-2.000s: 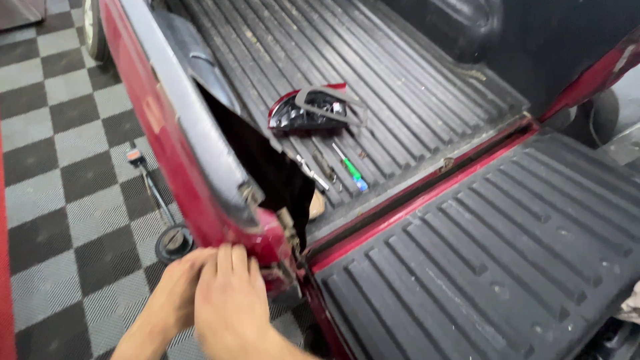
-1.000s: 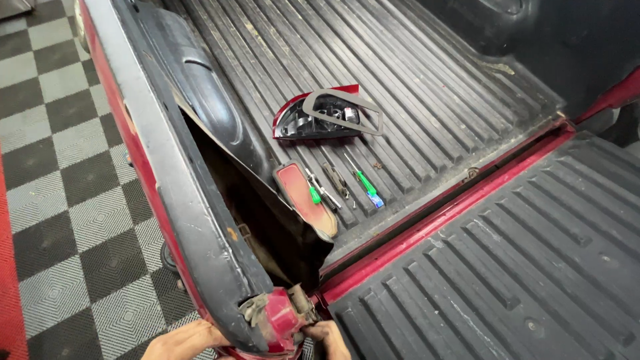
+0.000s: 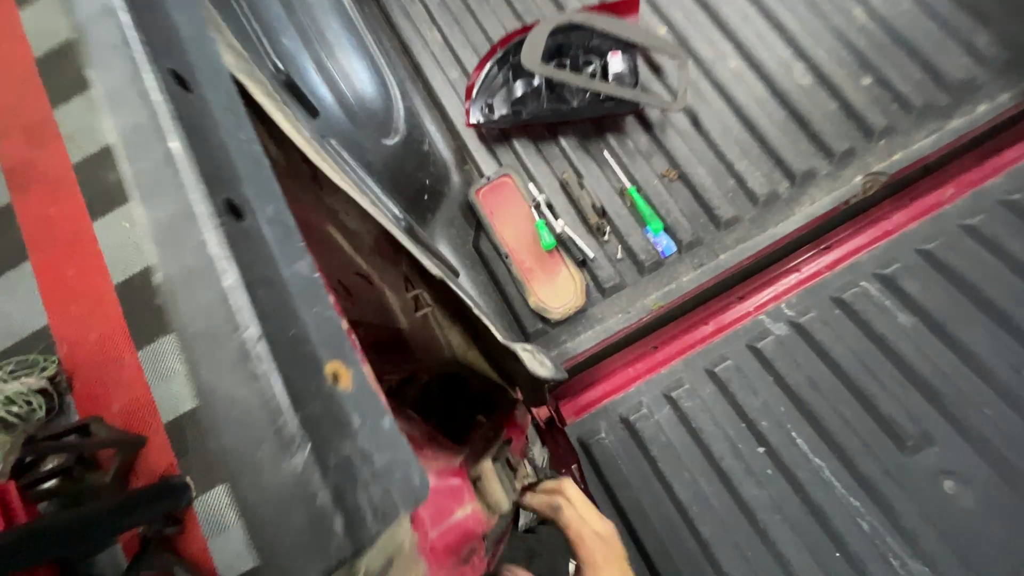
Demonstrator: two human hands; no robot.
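At the bottom, my right hand (image 3: 578,524) has its curled fingers against the inner side of the red rear corner (image 3: 452,512) of a pickup truck bed, by its metal fittings. Its fingertips are partly hidden, so a grip cannot be confirmed. A small patch of skin shows at the lower edge; whose hand it belongs to is unclear. My left hand is not otherwise visible. Beside the corner, a gap opens between the bed's side rail (image 3: 320,384) and the black bedliner (image 3: 384,160). The lowered tailgate (image 3: 800,416) lies to the right.
On the bed lie a tail light assembly (image 3: 552,88) with a grey gasket (image 3: 676,72), a red oblong lens (image 3: 512,216), a small green-handled screwdriver (image 3: 546,234), a larger green-and-blue one (image 3: 645,210) and small screws (image 3: 619,251). Dark equipment (image 3: 88,504) stands on the checkered floor, lower left.
The view has moved closer to the rear corner. My left hand, seen left of the corner one second ago, has left that spot. My right hand remains at the corner, with more of it showing.
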